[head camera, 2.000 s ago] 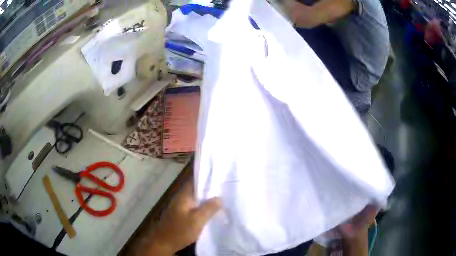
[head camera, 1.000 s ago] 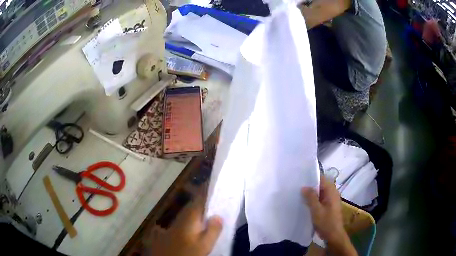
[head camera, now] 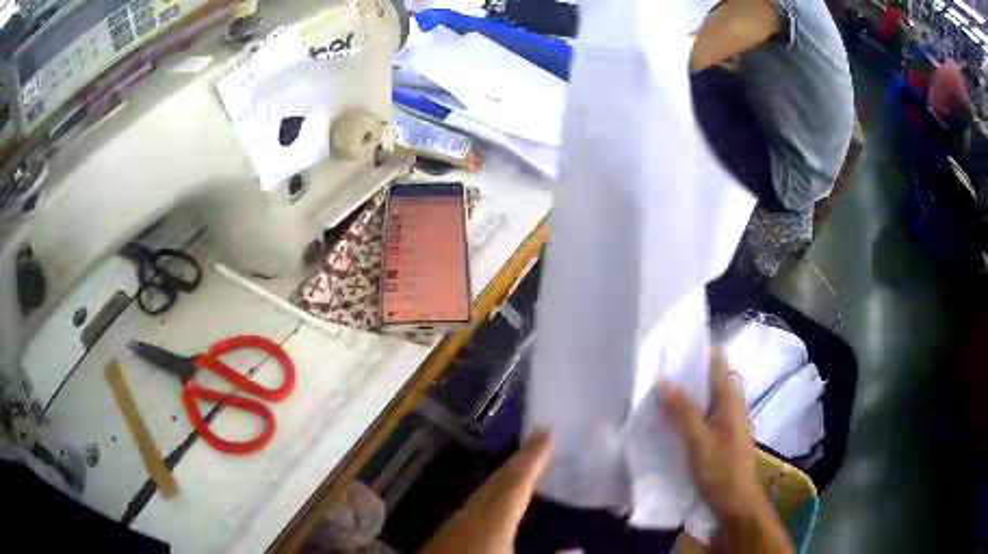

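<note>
A long white cloth or paper piece (head camera: 596, 260) hangs upright in front of me, right of the table edge. My left hand (head camera: 504, 492) is at its lower left edge, thumb on the white piece, the fingers hidden behind it. My right hand (head camera: 720, 454) grips its lower right part, where it is folded over itself. The top of the piece runs out of the frame. Another person's forearm (head camera: 737, 33) is beside its upper part.
Red-handled shears (head camera: 233, 392), black snips (head camera: 168, 281), a tan strip (head camera: 139, 429) and a white rod (head camera: 276, 303) lie on the machine table. A lit phone (head camera: 427, 254) lies on patterned cloth (head camera: 345, 276). A dark container (head camera: 840, 373) holds white pieces at right.
The white piece was spread wide, then narrowed, and its lower right part is now folded over. My hands have moved slightly up and right. The table appears shifted to the right.
</note>
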